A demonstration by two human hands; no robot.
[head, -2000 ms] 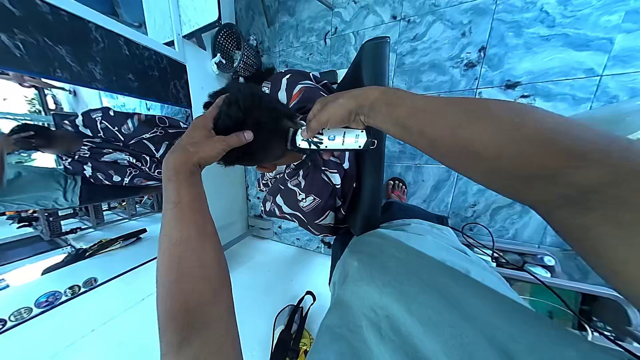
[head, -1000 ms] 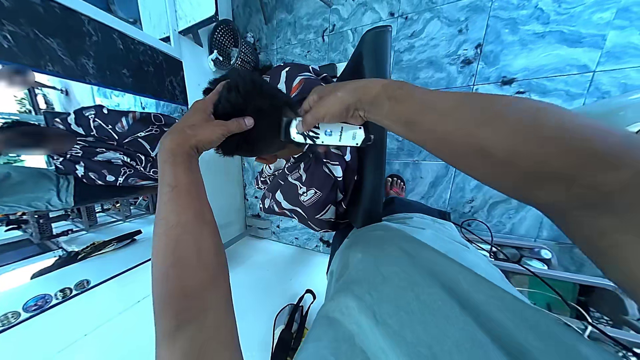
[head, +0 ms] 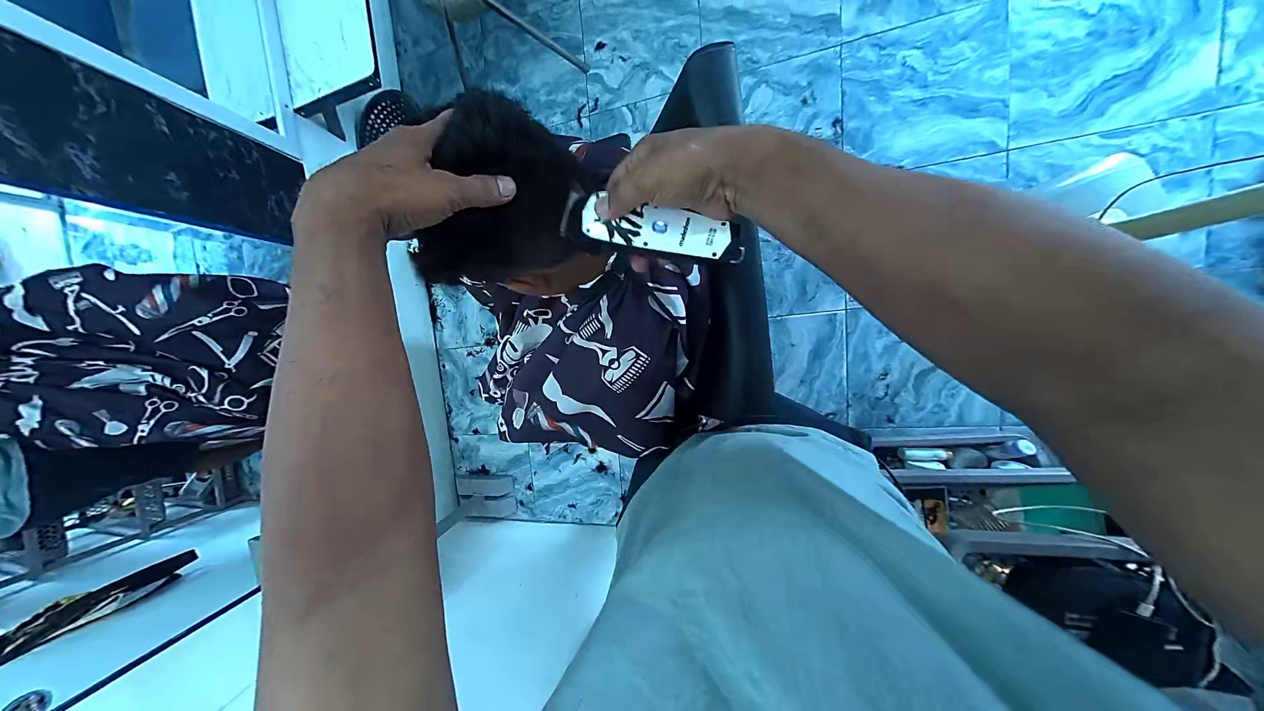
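Note:
A seated person's dark-haired head point(head: 499, 188) is bent forward below me. My left hand point(head: 410, 183) rests on the hair at the left side of the head, thumb spread from the fingers. In my right hand point(head: 671, 170) is a white and black hair clipper point(head: 671, 232), its blade end against the hair at the near side of the head. A dark barber cape point(head: 592, 365) printed with scissors and combs covers the person. Behind the person's back stands a black chair backrest point(head: 736, 326). The clipper's blade teeth are hidden.
At left, a mirror point(head: 118, 237) reflects the cape, above a white counter point(head: 533, 583). A metal trolley point(head: 973, 476) holding bottles, a green container point(head: 1062, 509) and cables stands at lower right. Hair clippings lie on the blue marbled tile floor point(head: 918, 89).
My left hand stays on the head and my right hand still holds the clipper at the hair. The black and yellow item seen earlier on the white counter is out of sight.

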